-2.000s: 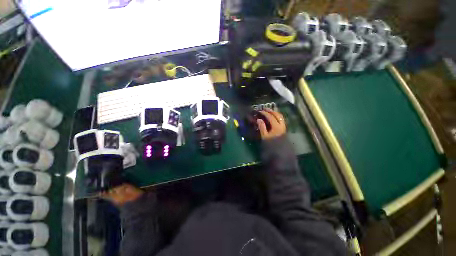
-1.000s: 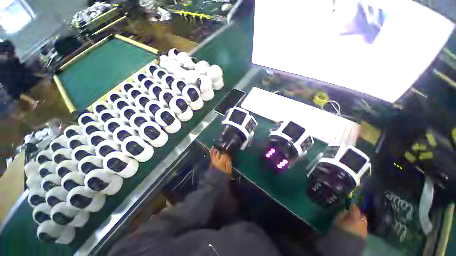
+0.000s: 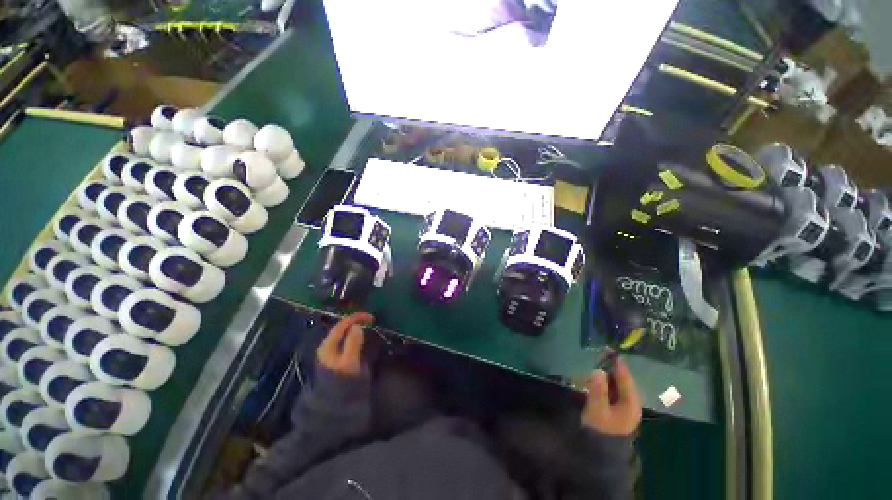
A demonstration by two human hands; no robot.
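Note:
Three dome cameras stand in a row on the green bench: left point(image 3: 352, 249), middle point(image 3: 452, 249) with pink-purple lamps lit, and right point(image 3: 540, 278). My left hand point(image 3: 344, 346) is at the bench's front edge, just below the left camera, fingers bent together; I cannot tell if it holds anything. My right hand point(image 3: 613, 395) is at the front edge, right of the right camera, thumb and finger pinched on a small, thin dark thing point(image 3: 609, 358). A yellow-tipped thing point(image 3: 632, 338) lies just beyond it. A tiny white label point(image 3: 670, 395) lies to its right.
A white keyboard point(image 3: 455, 192) and black phone point(image 3: 327, 197) lie behind the cameras, below a bright monitor point(image 3: 479, 68). A black machine point(image 3: 685, 210) carries a yellow tape roll point(image 3: 735, 166). White camera housings point(image 3: 161, 312) fill the left bench; grey-white units point(image 3: 831, 220) stand at right.
The view has swung right since a second ago. My left hand has drawn back from the left camera, and my right hand from beside the right camera towards the front edge. Earlier it was on the mouse.

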